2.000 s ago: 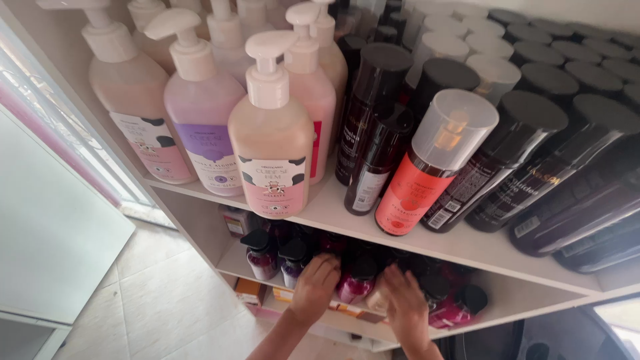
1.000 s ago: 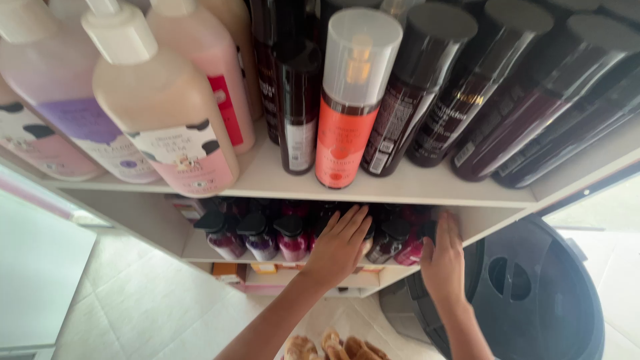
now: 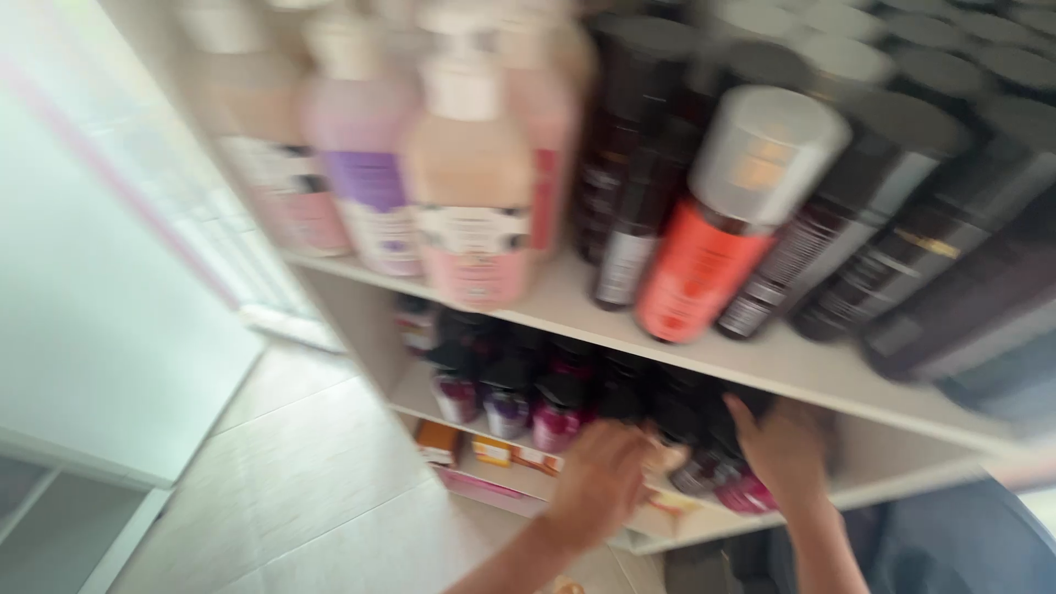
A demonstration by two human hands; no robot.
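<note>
Black-capped pump bottles stand in rows on the lower shelf, among them a magenta bottle (image 3: pixel 557 412) and a purple one (image 3: pixel 507 400). My left hand (image 3: pixel 602 470) is at the front of the row beside a beige bottle (image 3: pixel 664 454); its fingertips are blurred, so a grip cannot be made out. My right hand (image 3: pixel 780 445) reaches in at the right end of the row, around dark caps above a magenta bottle (image 3: pixel 747 492). What its fingers touch is hidden.
Large pump bottles (image 3: pixel 470 198), an orange-red spray bottle (image 3: pixel 709 256) and black capped bottles (image 3: pixel 891 223) crowd the upper shelf (image 3: pixel 569 309). Small boxes (image 3: pixel 492 450) lie below. A white cabinet panel (image 3: pixel 99 272) stands left; a dark bin (image 3: pixel 965 536) is lower right.
Between the two earlier frames both hands went right along the lower row. The view has swung and is now blurred. My right hand is still at the row's right end.
</note>
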